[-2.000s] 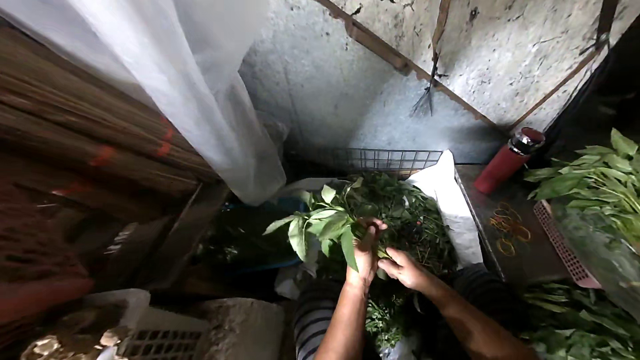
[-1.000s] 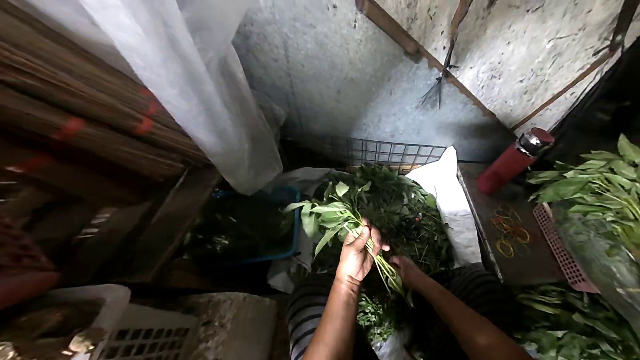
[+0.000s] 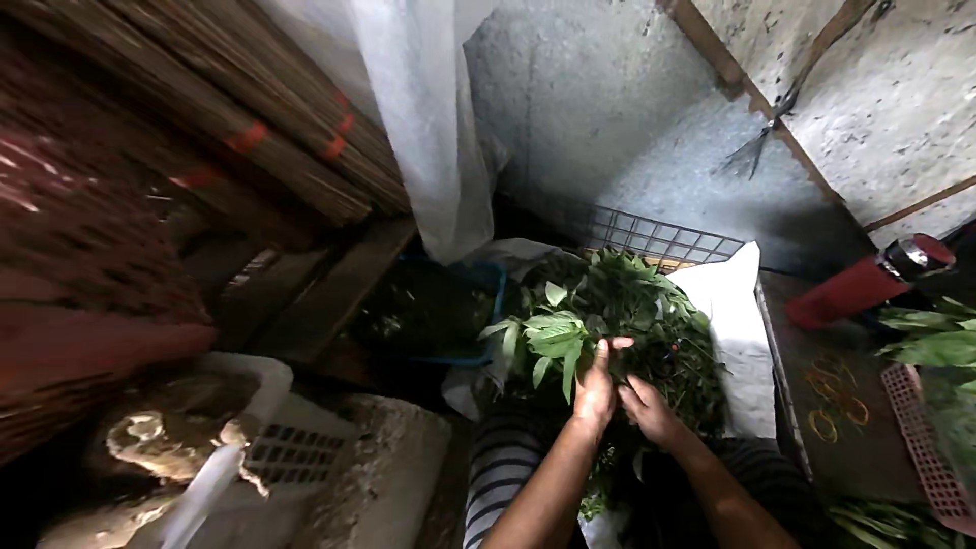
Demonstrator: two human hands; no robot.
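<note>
My left hand (image 3: 597, 387) is closed around a bunch of leafy green stems (image 3: 555, 335), its leaves pointing up and to the left. Close beside it on the right is my right hand (image 3: 646, 406), its fingers curled near the bunch's stem side; whether it grips a stem cannot be made out. Beneath and behind both hands lies a large heap of dark green cut greens (image 3: 671, 335) on a white sheet (image 3: 736, 335). The stem ends of the bunch are mostly hidden by my hands.
A red flask (image 3: 846, 293) and rubber bands (image 3: 835, 396) are on a board at the right, by a pink basket (image 3: 919, 442) and more greens. A blue-rimmed tub (image 3: 496, 305) stands left of the heap. A wire rack (image 3: 663, 238) is behind; a white plastic basket (image 3: 305, 435) is lower left.
The bunch's stems, seen fanned below my left hand one second ago, are now mostly hidden. My left hand has turned, its thumb now up. The view has swung left.
</note>
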